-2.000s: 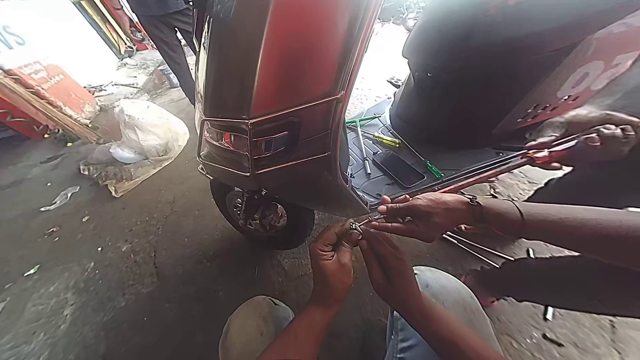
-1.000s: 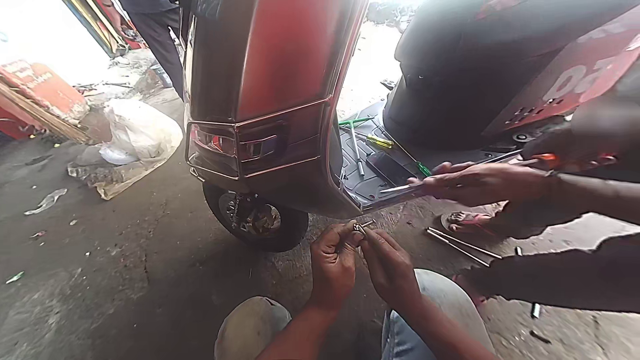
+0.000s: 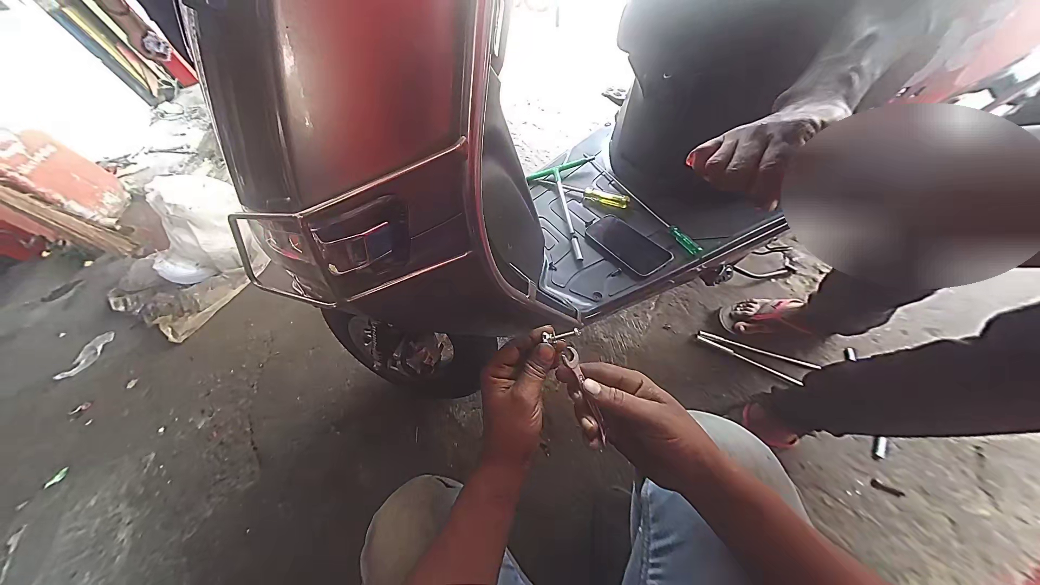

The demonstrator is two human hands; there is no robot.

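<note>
My left hand (image 3: 516, 390) pinches a small metal bolt (image 3: 562, 335) between thumb and fingers, just below the front corner of the scooter's footboard. In my right hand (image 3: 638, 406) is an open-end spanner (image 3: 581, 382), its jaw up beside the bolt; whether they touch I cannot tell. Over both hands stands the scooter's front shield (image 3: 382, 106), with a metal guard bar (image 3: 382, 171) around its lamp. On the ribbed footboard (image 3: 601, 284) lie a T-handle wrench with a green handle (image 3: 565, 203), a yellow-handled screwdriver (image 3: 605, 197), a green-handled screwdriver (image 3: 684, 240) and a black phone (image 3: 628, 245).
A co-worker's hand (image 3: 756, 154) hangs over the footboard at the right, with sandalled feet (image 3: 764, 317) on the ground. Metal rods (image 3: 756, 357) and a short tube (image 3: 880, 447) lie near them. The front wheel (image 3: 406, 349) is left of my hands; a plastic sack (image 3: 191, 227) lies farther left.
A spanner now shows in my right hand, which has moved slightly away from my left. The co-worker's hand was by my hands, then drew back to the right and now hangs over the footboard.
</note>
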